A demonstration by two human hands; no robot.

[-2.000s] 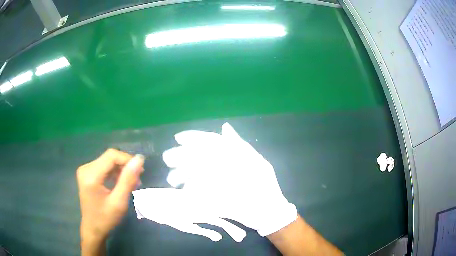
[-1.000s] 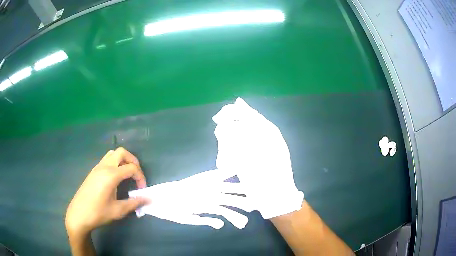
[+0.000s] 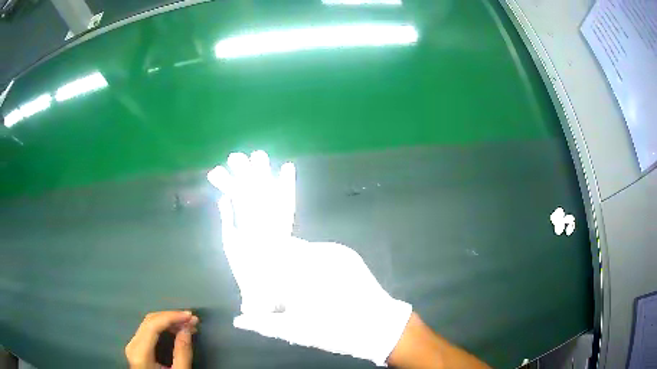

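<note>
My right hand (image 3: 342,292) wears a bright white glove and reaches in from the lower right. Its fingers are on a loose white glove (image 3: 252,216), whose fingers point away from me and whose cuff end is near me. Both whites are overexposed and merge, so the exact finger placement is hidden. My bare left hand (image 3: 166,342) is at the lower edge, partly cut off, left of the glove's cuff. Its thumb and forefinger are curled close, with nothing visible between them.
The green bench mat (image 3: 432,101) has lamp reflections at the far part. Small white lumps, apparently rolled finger cots (image 3: 562,222), lie near the right bench edge. A grey panel (image 3: 630,238) with a posted paper sheet (image 3: 627,72) stands at right. A post foot (image 3: 83,27) is at far left.
The loose glove has turned from lying sideways to fingers pointing away. My right hand has moved left and down onto it. My left hand has let go of its cuff and moved towards me.
</note>
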